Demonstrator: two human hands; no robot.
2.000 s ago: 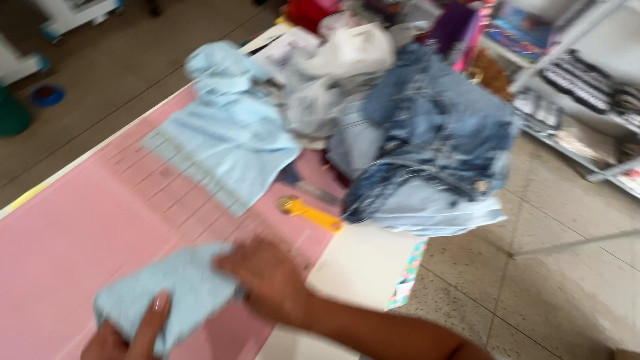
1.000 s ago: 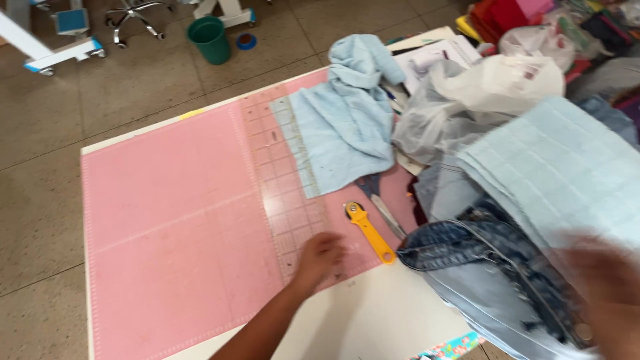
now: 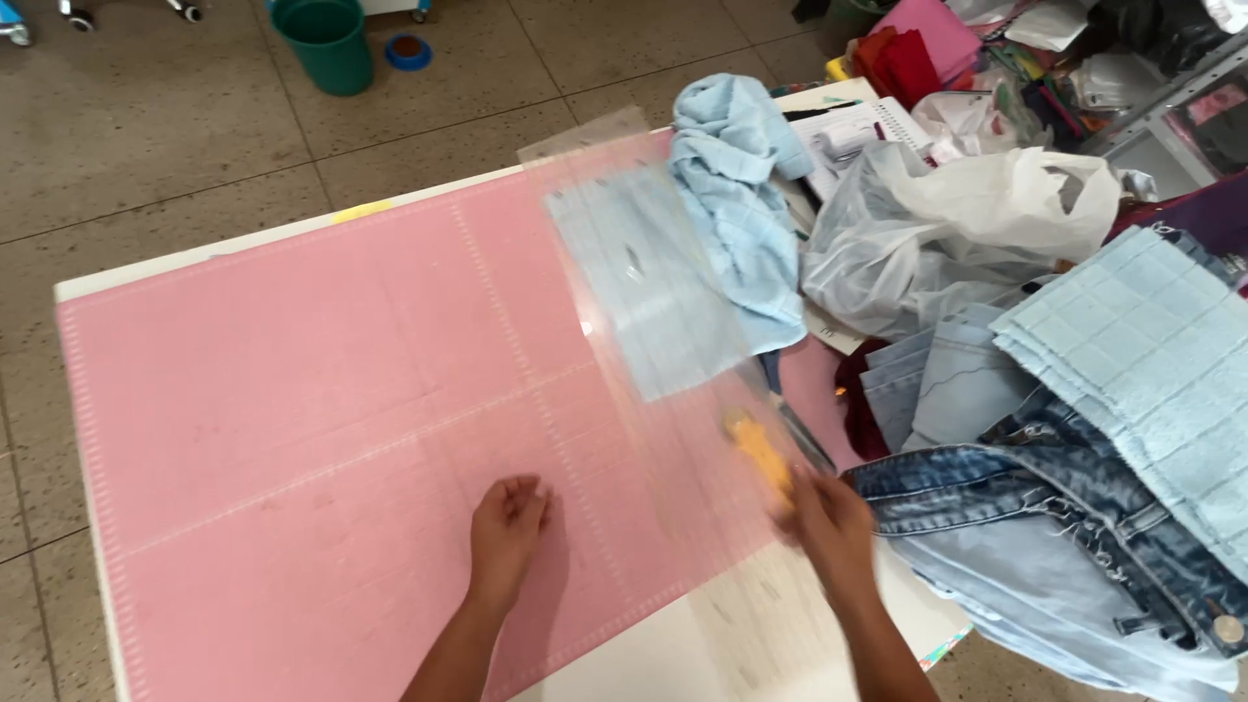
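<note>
My right hand (image 3: pixel 829 517) grips the right edge of a long clear quilting ruler (image 3: pixel 673 409), which is blurred and slants across the pink cutting mat (image 3: pixel 322 390). Through the ruler shows a yellow rotary cutter (image 3: pixel 759 453), close to my right fingertips. Scissors (image 3: pixel 804 434) lie just right of the ruler. A light blue cloth (image 3: pixel 736 185) is bunched at the mat's far right edge, its flatter part seen through the ruler. My left hand (image 3: pixel 509 517) is over the mat, left of the ruler, fingers curled together with nothing visible in them.
On the right, a folded light blue checked cloth (image 3: pixel 1141 361) rests on denim jeans (image 3: pixel 1053 497). Behind them are a white plastic bag (image 3: pixel 946 234), a spiral notebook (image 3: pixel 858 136) and coloured fabrics (image 3: pixel 907 58). A green bin (image 3: pixel 327 44) stands on the floor beyond the table.
The folded blue cloth, in my hands two seconds ago, lies on the jeans pile. My right hand has come from that pile to the ruler, which has shifted across the cutter.
</note>
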